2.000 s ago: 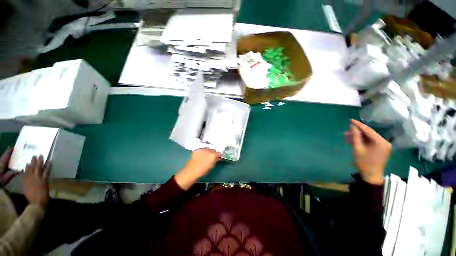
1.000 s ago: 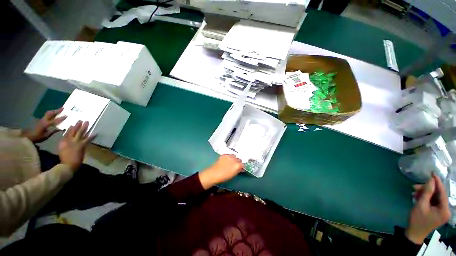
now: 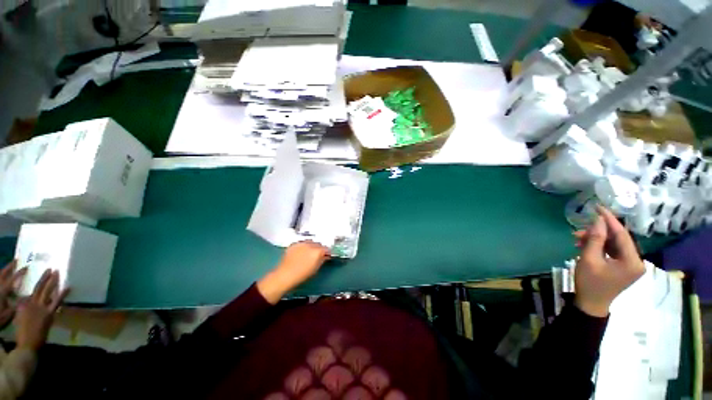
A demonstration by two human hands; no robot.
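Observation:
An open white gift box (image 3: 351,226) stands on the green bench in front of me, its lid tilted up at the left. A white item lies inside, with a bit of green near the front corner. My left hand (image 3: 306,262) grips the box's front edge. My right hand (image 3: 605,262) is raised at the right, by the clear plastic of the nearest bagged product (image 3: 582,209). Its thumb and fingers are close together; whether they pinch the plastic cannot be told.
A brown bin (image 3: 402,152) holds green pieces and cards. Inner trays (image 3: 289,66) are stacked beside it. Bagged products (image 3: 566,160) fill the right. Carton blanks (image 3: 644,336) stand at the lower right. Closed cartons (image 3: 117,172) stand left; another person's hands touch a carton (image 3: 90,262).
The camera view has swung right and back. My right hand has moved right to the nearest bagged products. My left hand has stayed at the box's front edge.

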